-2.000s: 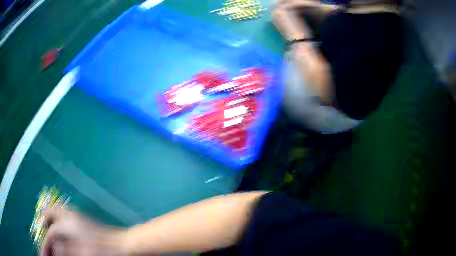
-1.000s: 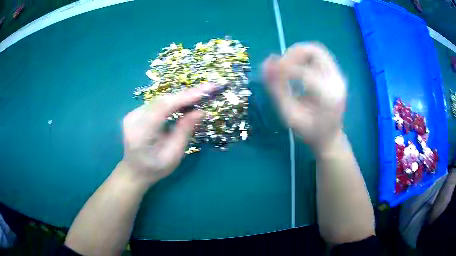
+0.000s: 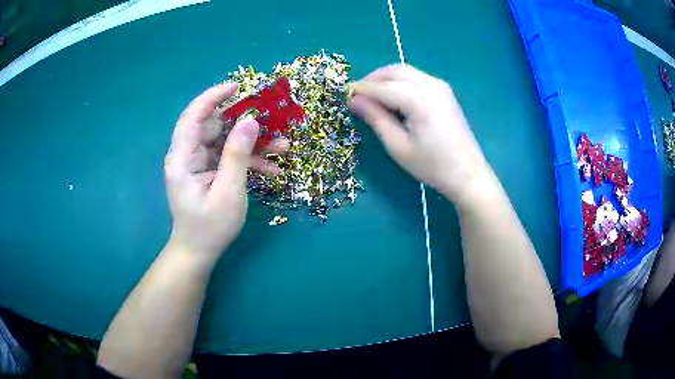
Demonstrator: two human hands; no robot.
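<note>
My left hand (image 3: 211, 163) holds a flat red base plate (image 3: 275, 107) between thumb and fingers, over the left part of the loose parts pile. The plate has small slots or fittings on its face. My right hand (image 3: 418, 122) is at the pile's right edge, thumb and index fingertips pinched on a tiny gold-coloured contact (image 3: 351, 89). The loose parts pile (image 3: 322, 159) glitters gold, silver and dark on the green table; its upper left part is hidden by the plate and my left hand.
A long blue tray (image 3: 551, 96) stands to the right, with a cluster of red pieces (image 3: 620, 172) at its near end. A white cross line (image 3: 427, 252) runs beside the pile. A seated person's light-coloured clothing (image 3: 625, 300) shows at the lower right.
A red plate now shows in my left hand. My right hand has moved left to the pile's edge and pinches a gold contact. The view earlier swung from the blue tray to the pile.
</note>
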